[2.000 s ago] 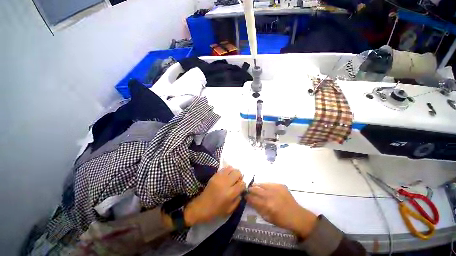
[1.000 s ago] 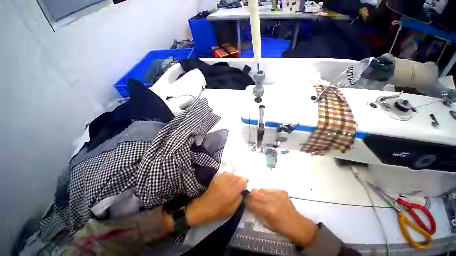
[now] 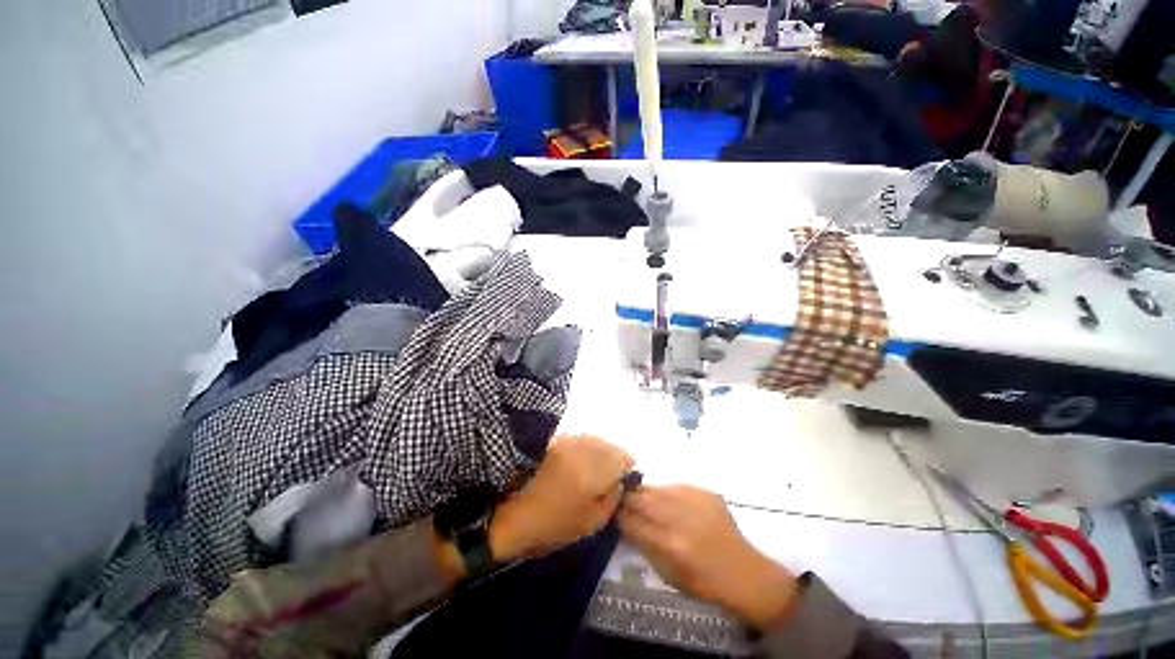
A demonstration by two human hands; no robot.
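Observation:
My left hand point(image 3: 567, 493) and my right hand point(image 3: 677, 530) meet in front of the needle area, near the table's front edge. Both pinch a navy fabric panel point(image 3: 548, 595) at its upper edge, where a small dark bit shows between the fingers. The navy fabric hangs down below my hands towards the bottom of the view. The presser foot and needle point(image 3: 655, 377) stand beyond my hands with no fabric seen under them. A pile of checked fabric point(image 3: 432, 418) lies left of my hands, partly under my left forearm.
The white sewing machine point(image 3: 735, 277) has plaid cloth point(image 3: 835, 315) draped over its head. Scissors point(image 3: 1057, 566) lie at the right. A thread cone point(image 3: 1050, 206) lies behind the head. A blue bin point(image 3: 329, 206) and black garment pieces point(image 3: 561, 193) are at the back left. Ruler marks point(image 3: 664, 615) run along the front edge.
More of the navy fabric shows below my hands, covering the pale cloth seen there before. My hands stay together at nearly the same spot. The view has shifted slightly.

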